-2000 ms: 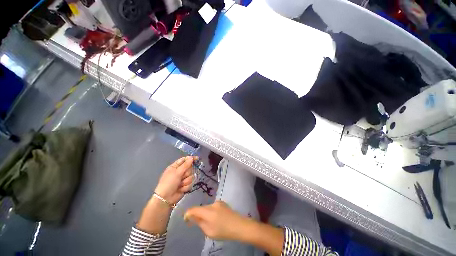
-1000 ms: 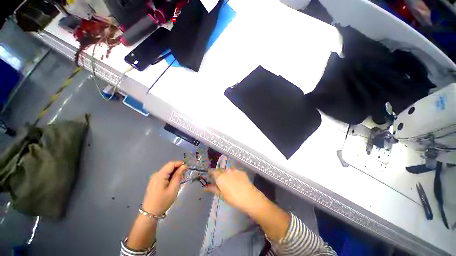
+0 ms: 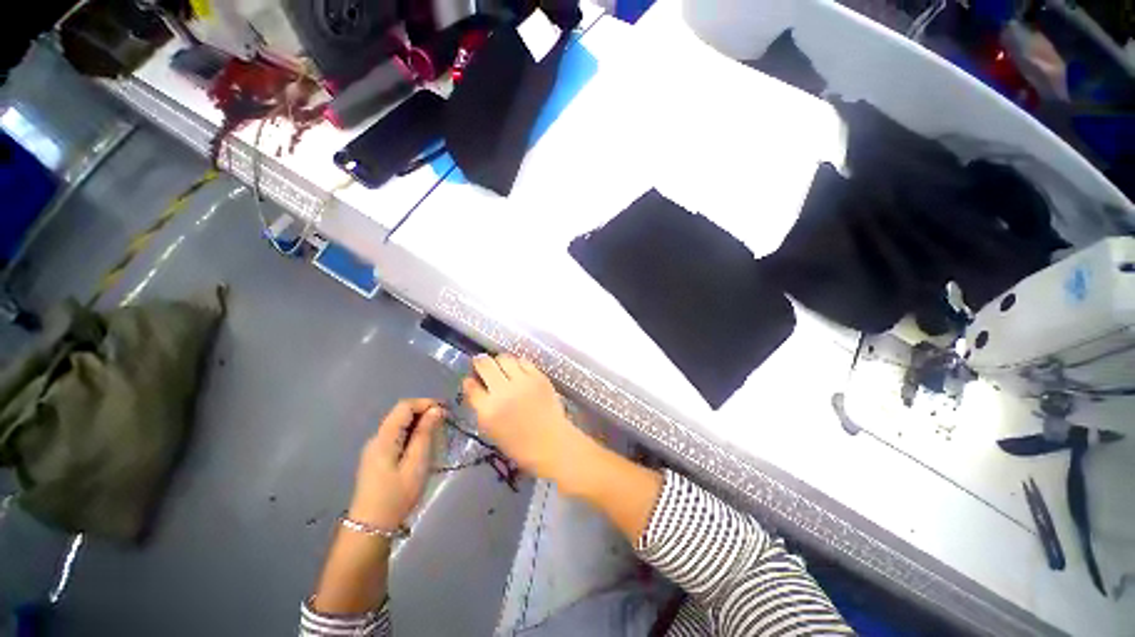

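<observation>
My left hand (image 3: 396, 468) is over the floor in front of the table, with its fingertips closed on dark thread ends (image 3: 466, 451). The wisps hang towards the right, dark red at their far end. My right hand (image 3: 517, 408) is at the table's front edge, above and right of my left hand, fingers curled; whether it holds a thread is unclear. A flat black cut panel (image 3: 692, 299) lies on the white table (image 3: 498, 268). A crumpled black garment heap (image 3: 915, 218) lies behind it.
The white sewing machine (image 3: 1058, 305) stands right, with dark snips (image 3: 1043, 523) and a black forked strip (image 3: 1080, 498) beside it. Left on the table are a phone-like black rectangle (image 3: 392, 139), black folded piece (image 3: 500, 112) and red thread waste (image 3: 255, 93). An olive sack (image 3: 106, 411) lies on the floor.
My right hand has come away from my left hand, up to the table edge. My left hand has stayed near its place of one second ago, lower than two seconds ago.
</observation>
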